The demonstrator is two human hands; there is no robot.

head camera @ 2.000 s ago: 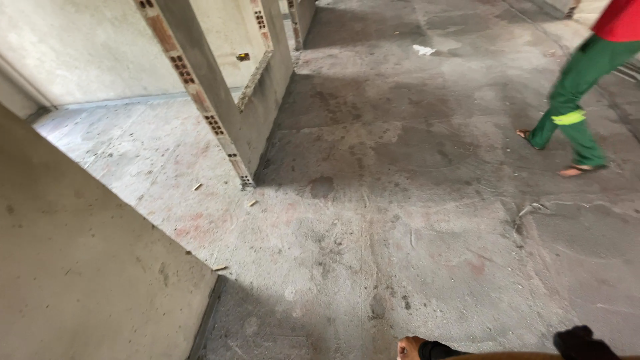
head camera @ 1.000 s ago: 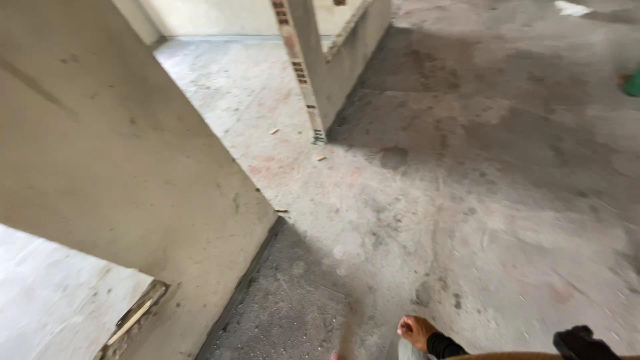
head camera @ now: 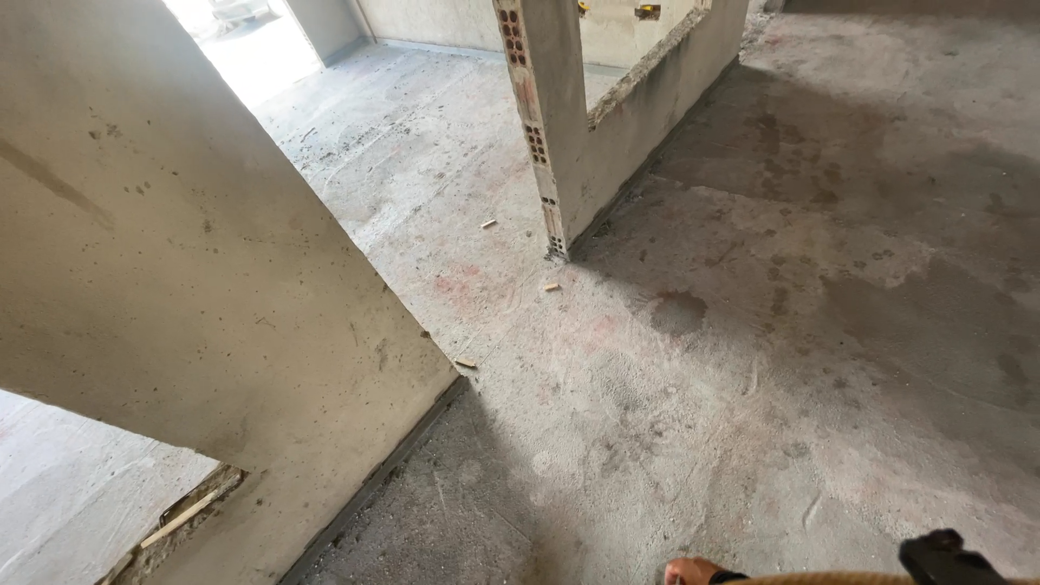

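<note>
My left hand [head camera: 689,571] shows at the bottom edge, cut off by the frame, with a black band or cuff at the wrist. Its fingers are mostly out of view, so whether it holds anything cannot be told. Beside it lies a tan curved edge [head camera: 861,579], its kind unclear. A black object [head camera: 946,561], too little shown to name, sticks up right of this edge. My right hand is not seen. Bare concrete floor [head camera: 650,479] lies beneath.
A plastered wall [head camera: 203,244] fills the left, with a rough opening holding a wood strip [head camera: 183,518]. Ahead stands a wall end with exposed hollow bricks [head camera: 535,142]. Small wood pieces [head camera: 465,362] lie on the floor near a doorway gap. A damp patch [head camera: 678,313] darkens the floor.
The view has swung left, bringing in more of the near wall and a bright opening. The person in green trousers, walking at the right earlier, is out of view. My left hand shows less than one second ago.
</note>
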